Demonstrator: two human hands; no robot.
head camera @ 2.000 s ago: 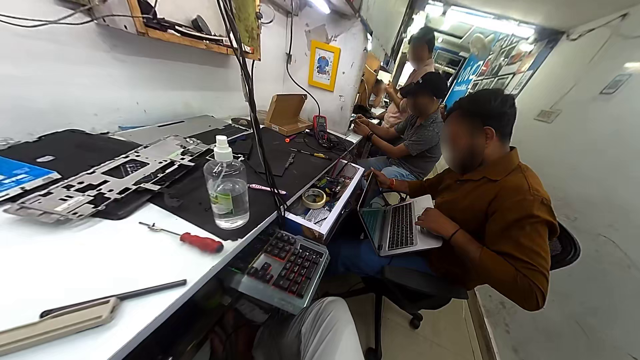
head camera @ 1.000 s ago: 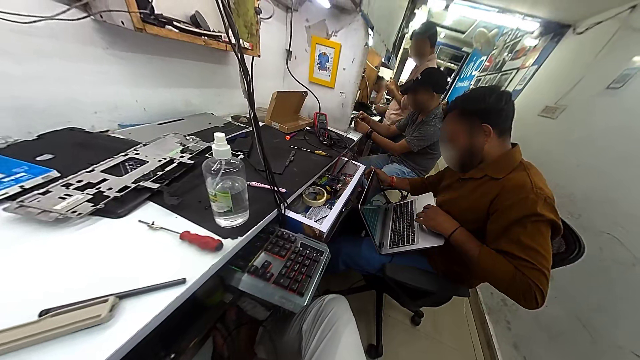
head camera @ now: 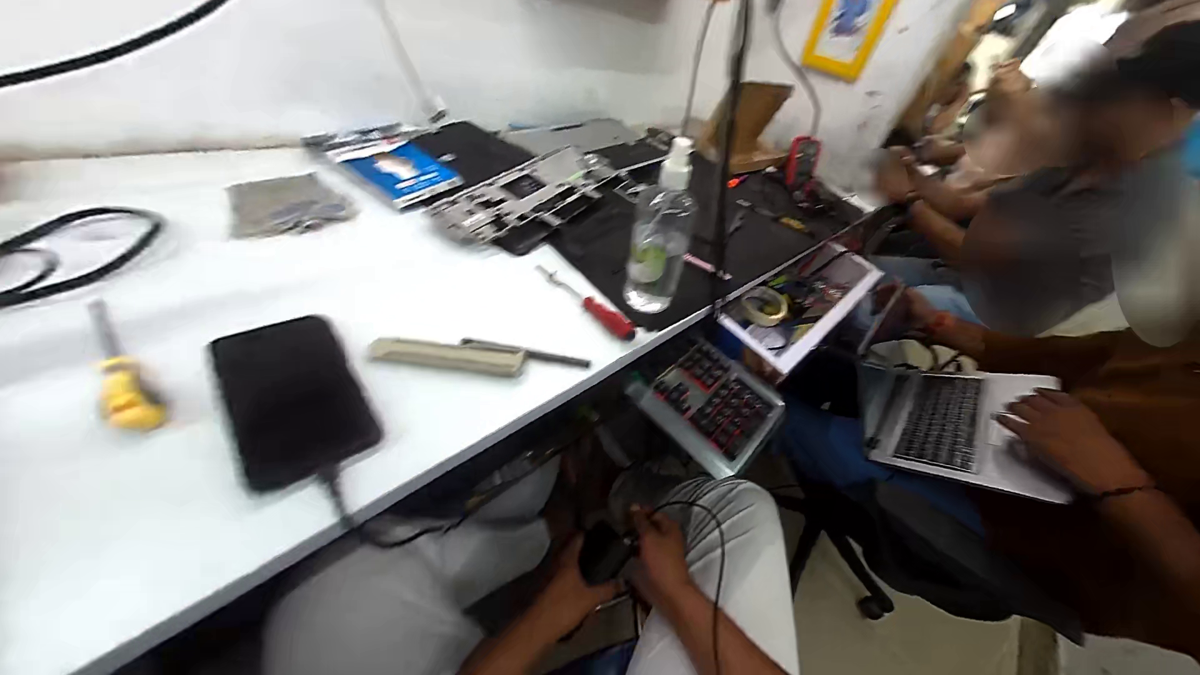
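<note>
Low between my knees, my left hand (head camera: 574,577) is closed around a small black object (head camera: 605,553) whose kind is not clear. My right hand (head camera: 659,553) touches its right side, at a thin black cable (head camera: 722,562) that loops over my leg. On the white table, a black phone-like device (head camera: 292,398) lies with a cable running from its lower end over the edge. A beige bar-shaped tool (head camera: 448,356) and a dark rod (head camera: 553,356) lie to its right. A yellow-handled screwdriver (head camera: 131,394) is at its left, and a red-handled screwdriver (head camera: 605,314) lies farther back.
A clear pump bottle (head camera: 659,234) stands on a black mat near metal laptop frames (head camera: 534,192). Beside the table are an open drawer (head camera: 820,328) holding tape and a keyboard (head camera: 717,408) below the edge. At right, a co-worker's hand rests on a laptop (head camera: 947,422).
The view has swung down and left. Both my hands, the small black object, the black device and the yellow-handled screwdriver are now in sight. The bottle and red-handled screwdriver have stayed in place.
</note>
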